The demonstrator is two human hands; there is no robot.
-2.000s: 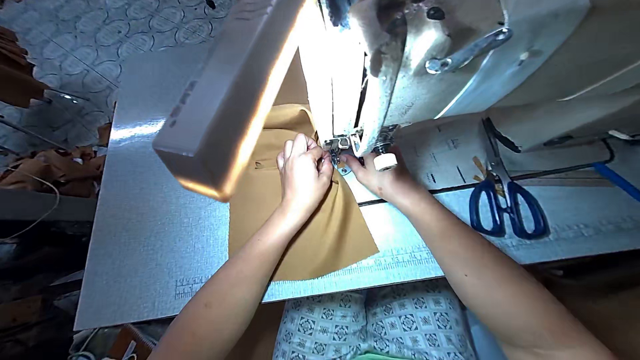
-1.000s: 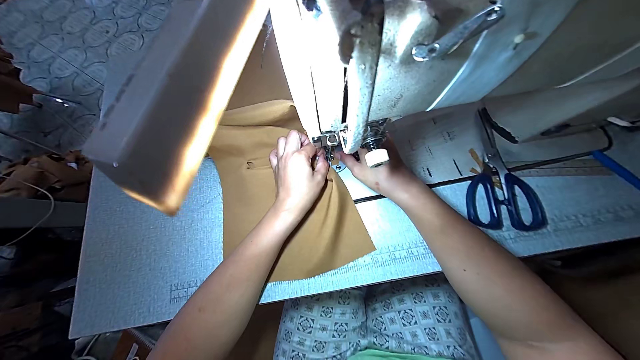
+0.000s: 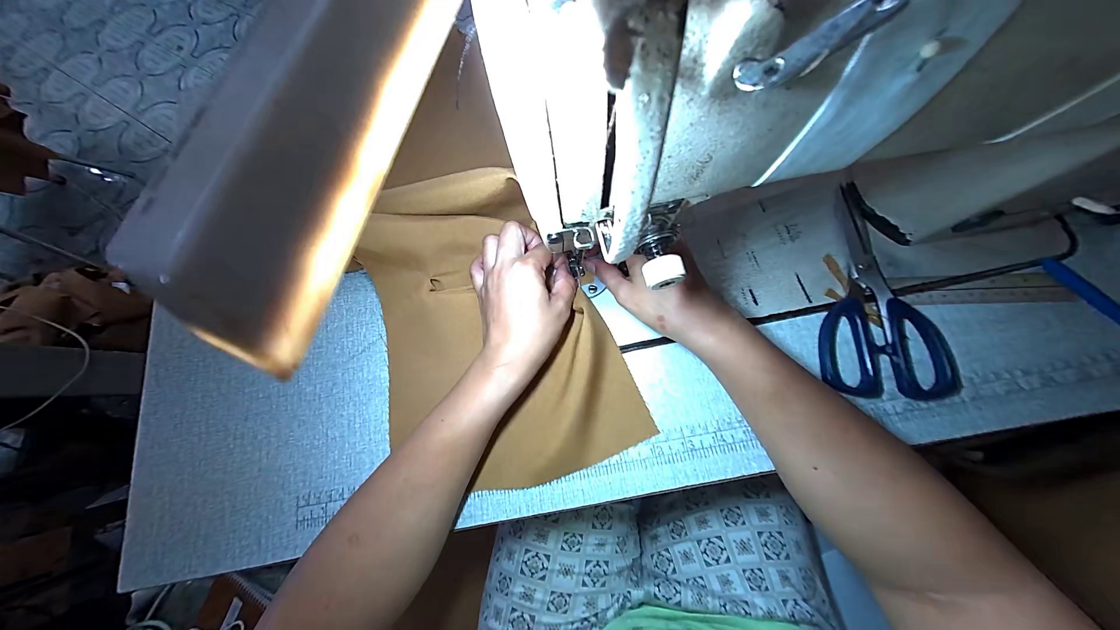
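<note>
A tan fabric piece lies on the sewing table under a white sewing machine. Bent fingers of my left hand pinch the cloth just left of the presser foot. On the other side of the foot is my right hand, its thumb and a finger close to the needle area; the machine's white knob hides part of it, so its hold is unclear. A small slit-like opening shows in the fabric left of my left hand.
Blue-handled scissors lie on the table at right, near a ruler and a blue tool handle. A bright lamp bar hangs over the left side. Brown cloth is heaped beyond the table's left edge.
The view has shifted somewhat, with the lamp bar now further left in it. Both hands remain beside the presser foot; nothing else has plainly changed.
</note>
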